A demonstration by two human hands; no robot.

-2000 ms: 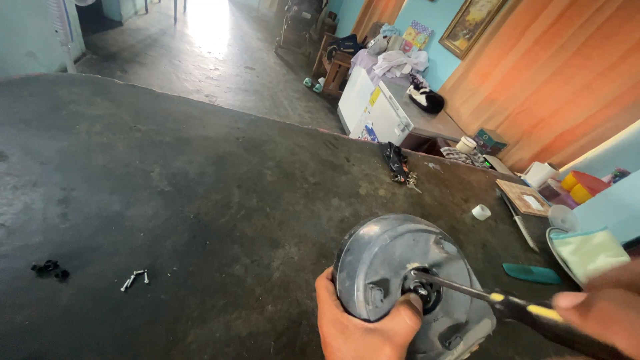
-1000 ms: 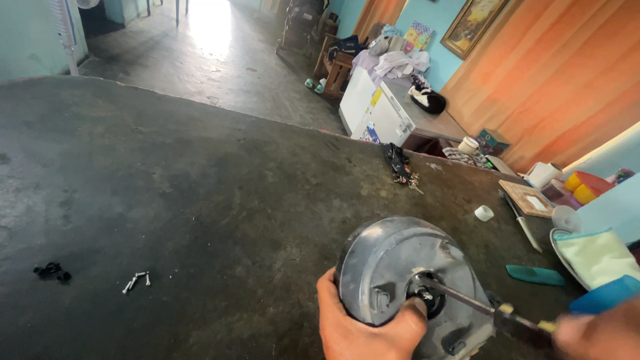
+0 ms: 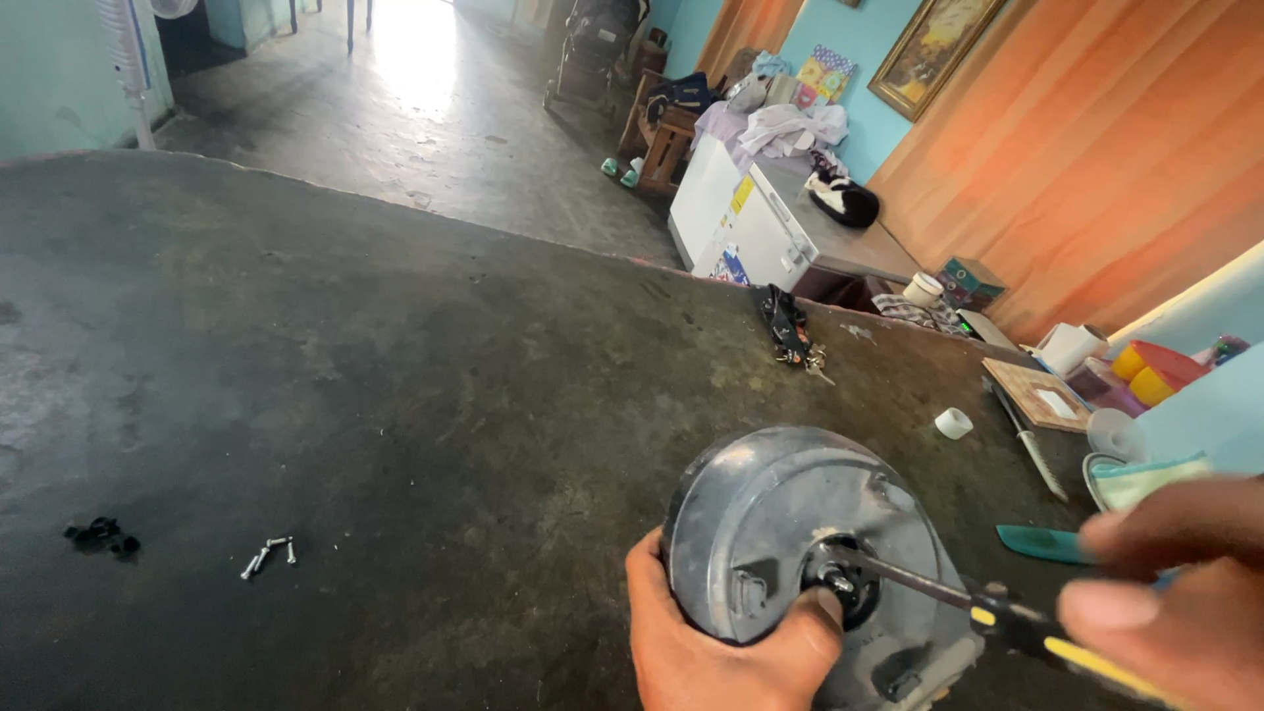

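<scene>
My left hand (image 3: 726,642) grips the near left rim of a rounded grey housing (image 3: 770,513), its thumb beside the black hub (image 3: 859,602) at the centre. A screwdriver (image 3: 928,585) with a black and yellow handle reaches from the right, its tip at that hub. Blurred, my right hand (image 3: 1185,583) is at the handle with thumb and forefinger apart; whether it grips the handle cannot be told. Several small screws (image 3: 262,557) and a little heap of black parts (image 3: 102,537) lie on the dark tabletop (image 3: 444,444) at the left.
Behind the housing lie keys with a black strap (image 3: 787,326) and a white tape roll (image 3: 953,424). On the right are a teal-handled object (image 3: 1042,542), a knife (image 3: 1032,449), a wooden board (image 3: 1037,394) and a bowl with a cloth (image 3: 1145,484). A white chest freezer (image 3: 750,222) stands beyond the table edge.
My right hand and the screwdriver handle have shifted about at the right, while the tip stays near the hub. My left hand keeps its hold on the housing.
</scene>
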